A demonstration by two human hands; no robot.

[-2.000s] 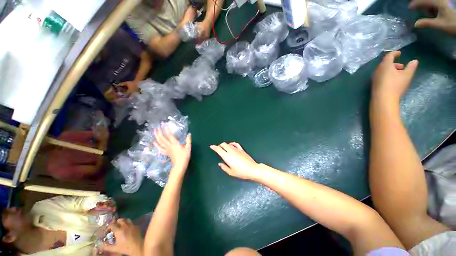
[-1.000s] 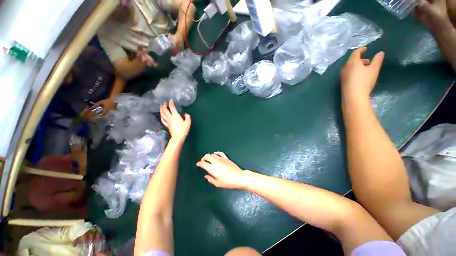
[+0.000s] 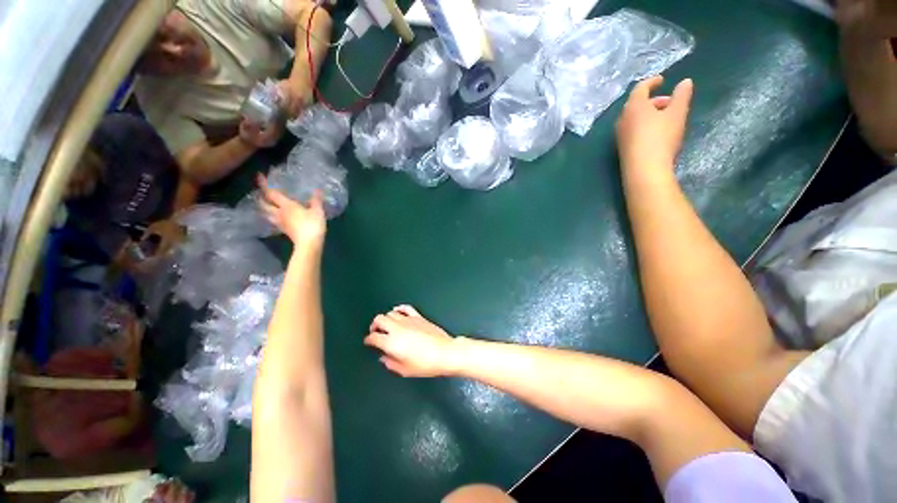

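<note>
My left hand [image 3: 295, 214] reaches over the left part of the table, its fingers apart at the near edge of crinkled clear bagged containers [image 3: 313, 169]; whether it touches them I cannot tell. It holds nothing that I can see. My right hand [image 3: 408, 342] is low over the tabletop, fingers loosely bent and partly apart, with nothing visible in it. A heap of crinkled clear bags [image 3: 221, 339] lies left of my left forearm, and more greyish bagged lumps [image 3: 211, 251] lie beyond it.
Round bagged containers [image 3: 474, 152] and a dark ring-shaped item [image 3: 479, 84] are at the far side of the green tabletop [image 3: 443, 246], with a white upright box-like shape [image 3: 457, 29] and a red cable. A neighbour's arm [image 3: 688, 255] reaches in from the right. People sit at the left.
My left hand has moved from the near bag heap to the farther bagged containers. My right hand has shifted slightly left and nearer. The view has turned, so the table's items sit farther left.
</note>
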